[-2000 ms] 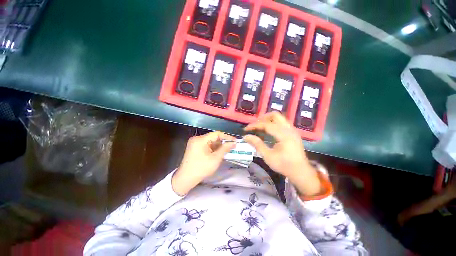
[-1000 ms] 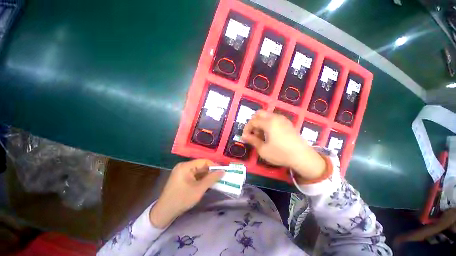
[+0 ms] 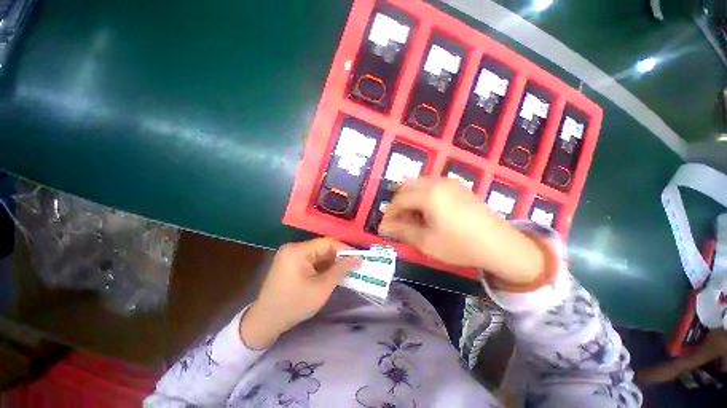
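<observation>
A red phone tray (image 3: 312,171) lies on the green bench, with black open-backed phones in two rows. Each visible phone bears a white printed label, and the far-row phones show an orange-red ring at the near end. My left hand (image 3: 299,283) holds a folded white label strip with green bars (image 3: 371,275) just off the bench edge. My right hand (image 3: 446,227) is over the near row, its fingertips at the lower part of the second phone from the left (image 3: 398,171). The fingertips are bent down, and whether they hold a small label cannot be seen.
The bench (image 3: 183,103) has a pale strip (image 3: 550,49) along its far part. A white paper ribbon (image 3: 676,209) curls at right. Another person's arm (image 3: 677,366) shows at lower right. Crumpled clear plastic bags (image 3: 96,247) lie below the bench at left.
My right hand has moved from beside the strip up and over the near row of phones. My left hand still holds the strip, slightly lower. The view has shifted, with the tray now further right.
</observation>
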